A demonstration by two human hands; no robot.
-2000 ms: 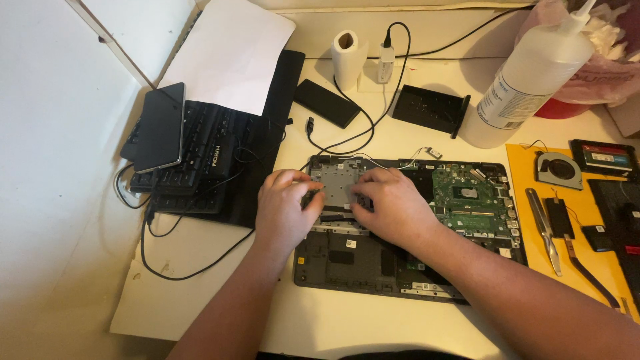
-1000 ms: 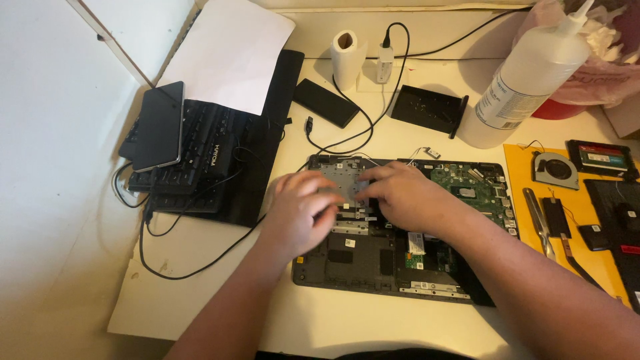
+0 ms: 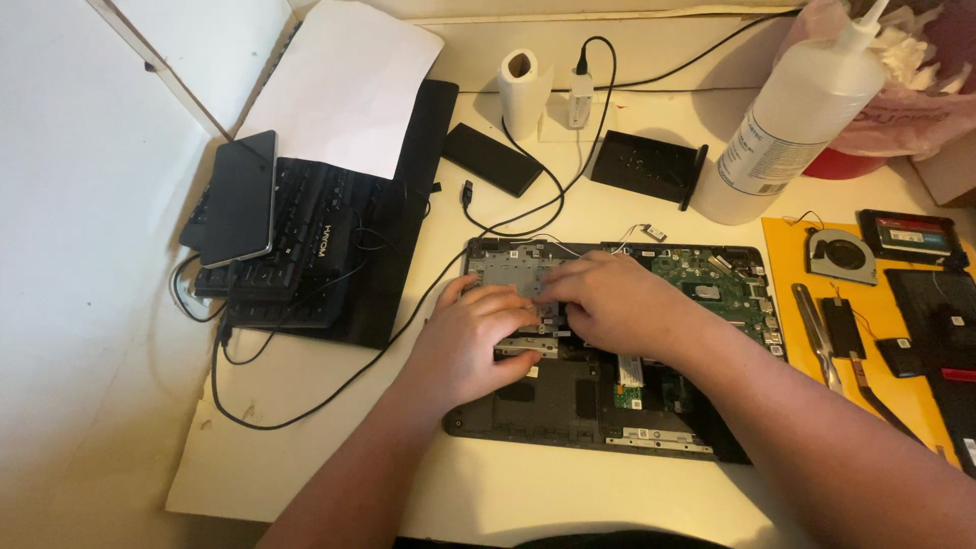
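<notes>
An opened laptop chassis (image 3: 549, 412) lies on the white table, its insides facing up. The green motherboard (image 3: 690, 278) shows at its upper right, beyond my right hand. My left hand (image 3: 476, 332) rests over the chassis's left part, fingers spread across a grey metal plate (image 3: 503, 271). My right hand (image 3: 610, 305) is bent over that plate's right side, its fingertips near those of my left hand. Whether small parts are between the fingertips of my right hand cannot be seen. A small board on thin wires (image 3: 653, 232) lies behind the chassis.
Keyboards (image 3: 305, 252) with a phone (image 3: 240, 198) on top are stacked at left. Behind stand a paper roll (image 3: 522, 95), a black tray with screws (image 3: 648, 168) and a plastic bottle (image 3: 793, 122). At right, a fan (image 3: 841, 255), tweezers (image 3: 817, 335) and an SSD (image 3: 915, 235) lie on yellow paper (image 3: 785, 267).
My left hand, lifted and blurred a second ago, is now down on the chassis with its fingers nearer my right hand. My right hand stays over the metal plate.
</notes>
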